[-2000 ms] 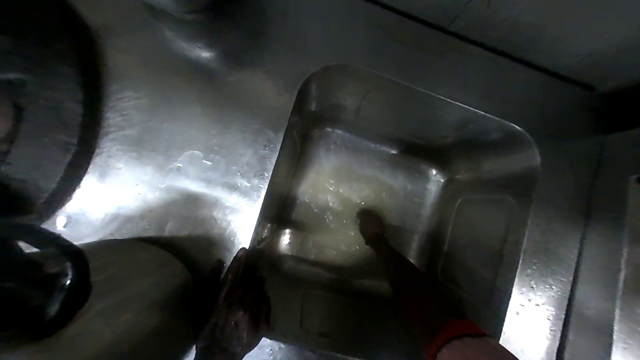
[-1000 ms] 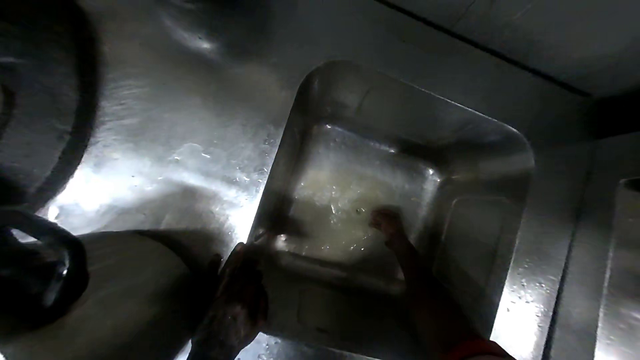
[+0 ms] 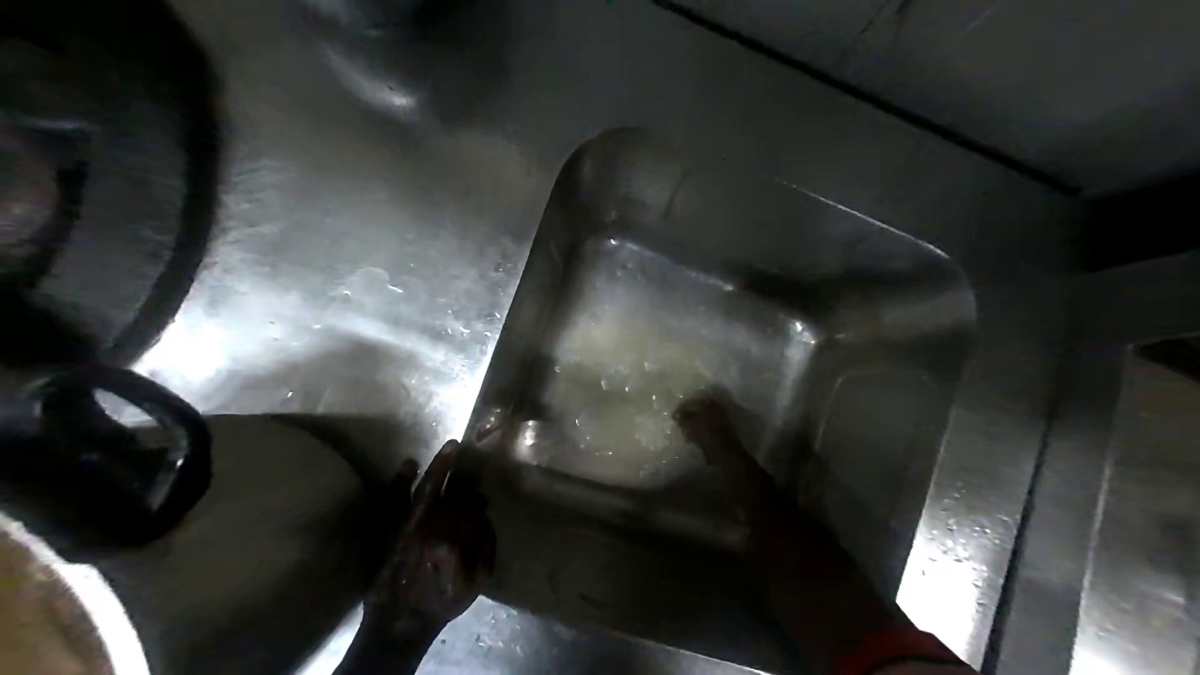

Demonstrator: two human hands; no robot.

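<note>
A deep rectangular stainless steel basin (image 3: 881,422) stands on a wet metal surface, with shallow, cloudy, pale liquid (image 3: 619,384) over its bottom. My right hand (image 3: 703,422) reaches down inside it, fingers curled near the right side of the liquid; the image is too dark and blurred to show whether anything is in it. A red band (image 3: 891,652) circles that wrist. My left hand (image 3: 441,544) rests at the basin's lower left corner, its fingers against the rim; whether it grips the rim is hard to tell.
A large round dark vessel (image 3: 141,216) stands at the upper left. Below it are a black looped handle (image 3: 178,450) and a broad rounded metal surface (image 3: 253,534). A pale curved rim (image 3: 103,609) shows at the bottom left. Another metal object (image 3: 375,56) is at the top.
Compared with two seconds ago, my right hand has shifted a little toward the lower right within the basin. My left hand stays at the basin's corner.
</note>
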